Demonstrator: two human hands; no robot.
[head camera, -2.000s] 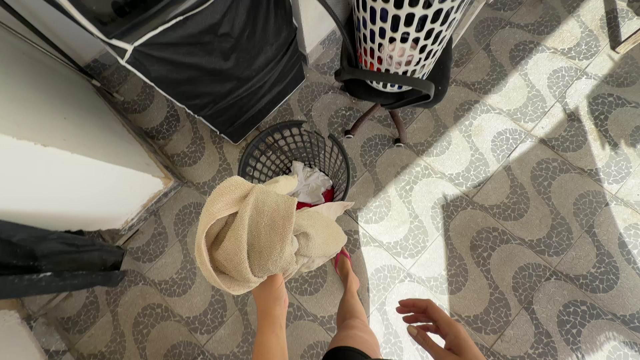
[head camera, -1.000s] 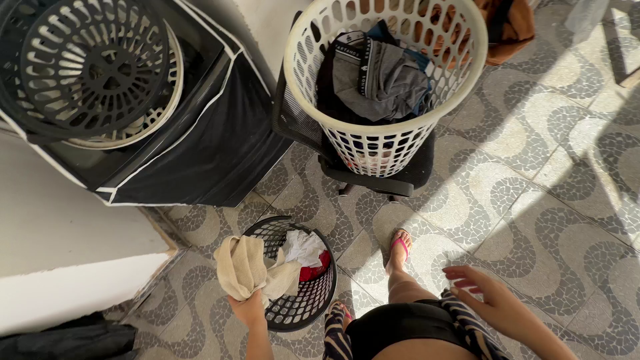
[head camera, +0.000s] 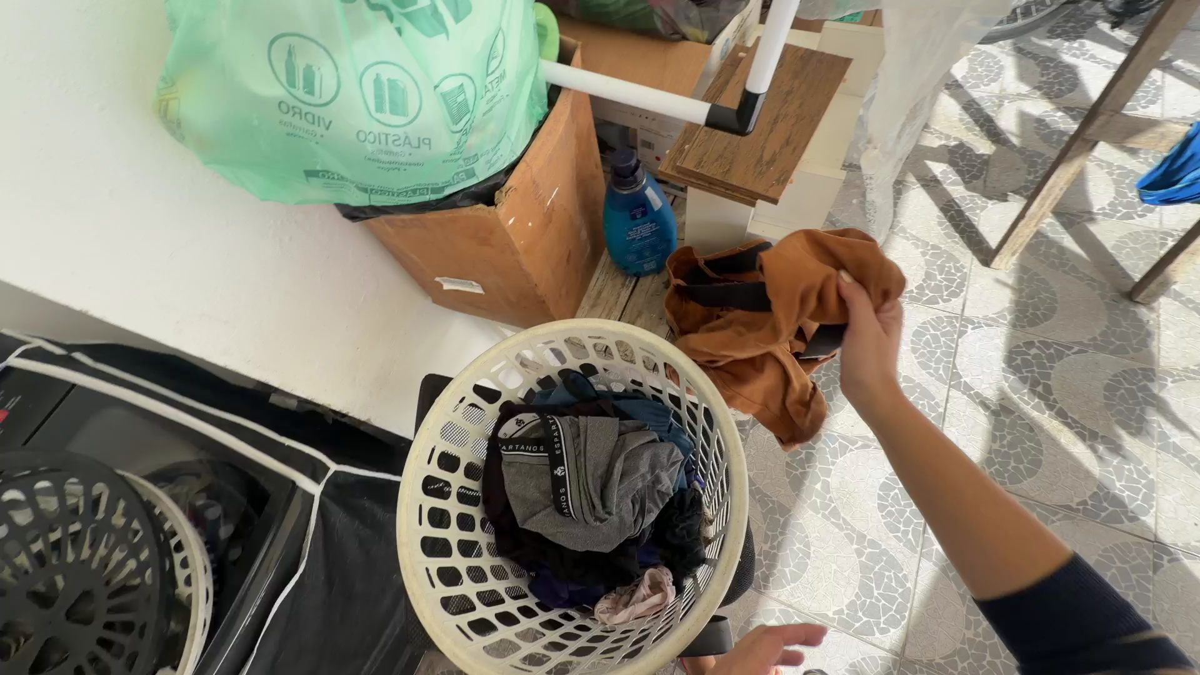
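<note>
With fingers closed on it, my right hand (head camera: 870, 337) grips a rust-brown cloth garment with black bands (head camera: 797, 309), beside a wooden surface at the centre right. My left hand (head camera: 764, 649) is at the bottom edge, partly cut off, its fingers apart and nothing seen in it. Between the brown garment and the covered machine stands a white plastic laundry basket (head camera: 424, 487) on a black chair. Inside it lie a grey garment with a black lettered waistband (head camera: 600, 478), dark clothes and a pale pink cloth (head camera: 637, 596).
A green printed bag (head camera: 356, 103) sits in a cardboard box (head camera: 553, 216) at the back. Next to it stand a blue bottle (head camera: 640, 220) and a wooden board (head camera: 759, 122). Dark and white baskets (head camera: 75, 562) rest on the covered machine, lower left. Wooden legs (head camera: 1078, 150) stand at the right.
My left hand no longer holds the beige towel it held one second ago. My right hand, empty then, now grips the brown garment. The view has swung toward the white basket and the box.
</note>
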